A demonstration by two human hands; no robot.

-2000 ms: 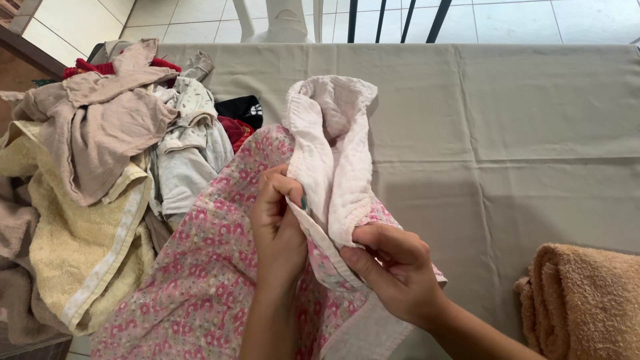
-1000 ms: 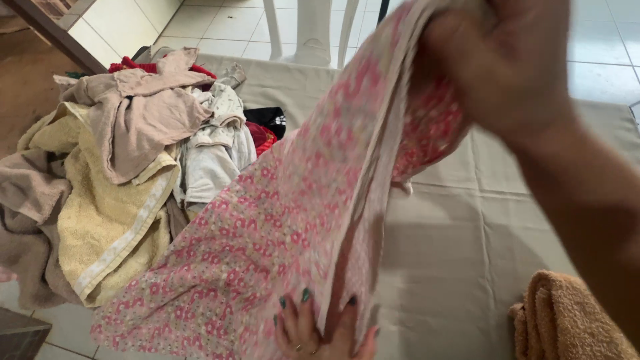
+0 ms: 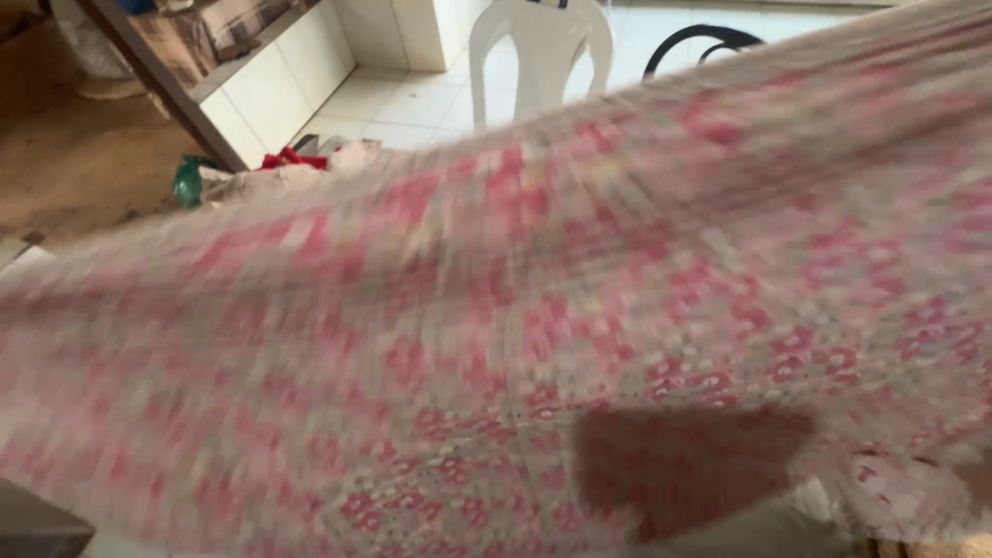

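A pink-and-white floral cloth [image 3: 496, 325] is stretched out and lifted across nearly the whole head view, blurred by motion. Its upper edge slopes from the left side up to the top right corner. A dark shadow or darker patch shows on it at the lower right, next to a gathered pale bit of the fabric [image 3: 899, 492]. Neither my left hand nor my right hand can be made out. The cloth hides most of the table and much of the clothes pile, of which a red cloth [image 3: 298, 160] and some pale fabric [image 3: 271, 182] show above its edge.
A white plastic chair [image 3: 542, 54] stands beyond the cloth, with a black curved chair back [image 3: 701, 39] to its right. A green object [image 3: 187, 182] is beside the pile. A tiled low wall [image 3: 271, 85] and a brown post [image 3: 163, 85] are at the upper left.
The floral cloth, earlier lying partly on the table with my hands on it, is now raised and spread across the view. Both hands have gone out of sight.
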